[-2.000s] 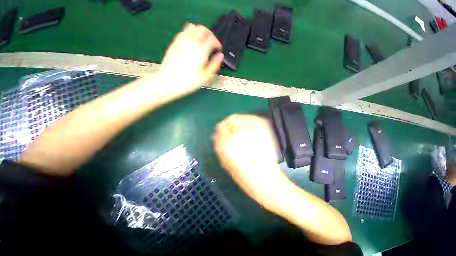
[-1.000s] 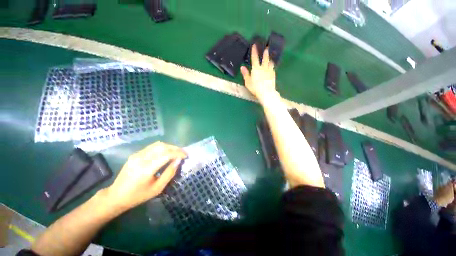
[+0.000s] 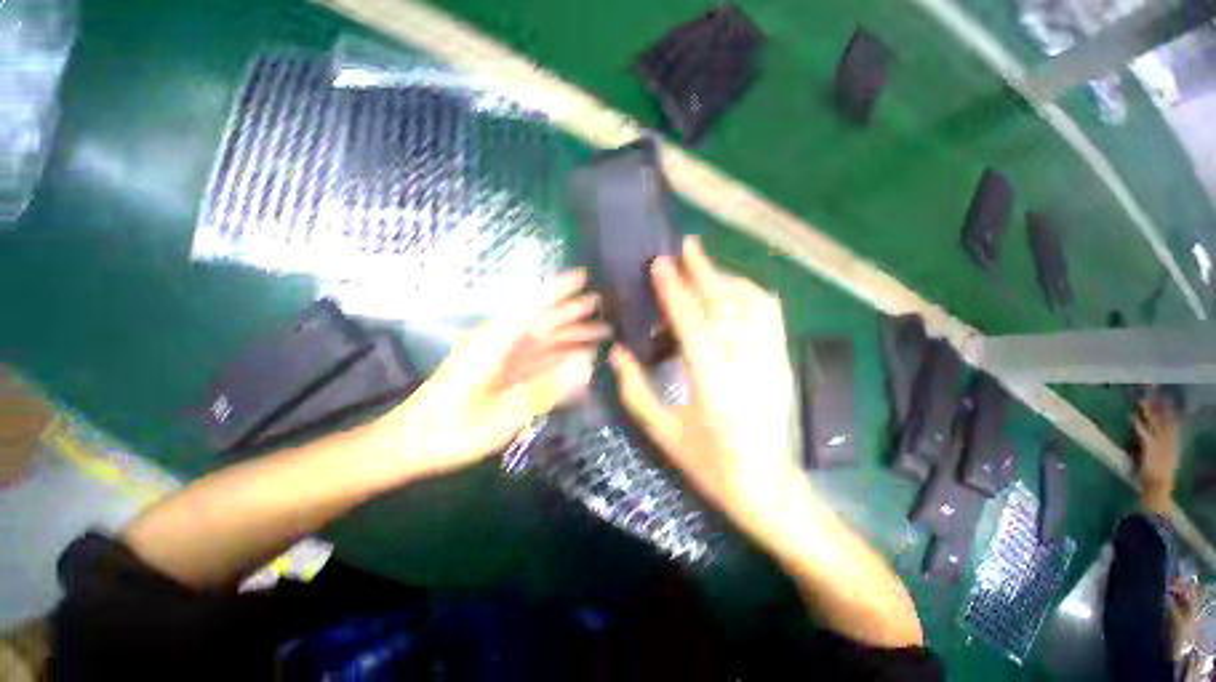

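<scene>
A black phone back cover (image 3: 624,220) is held upright in front of me, between my two hands and over the pale strip's near side. My right hand (image 3: 720,366) grips its lower right edge with thumb and fingers. My left hand (image 3: 527,353) is at its lower left, fingers bent and partly spread; whether the fingertips touch the cover or hold a small piece cannot be told through the blur. The working sheet of small dark squares (image 3: 620,486) lies below my hands, partly hidden by them.
Spare sheets (image 3: 387,173) overlap at upper left. Two covers (image 3: 300,373) lie beside my left forearm. More covers (image 3: 830,400) lie at right, near another sheet (image 3: 1016,573). Covers (image 3: 703,67) lie beyond the cream strip (image 3: 787,240). A grey bar (image 3: 1107,356) and another person's hand (image 3: 1155,446) are at right.
My right hand has come back from beyond the strip with a cover in it. My left hand has left the working sheet and moved up to the cover. The view has turned.
</scene>
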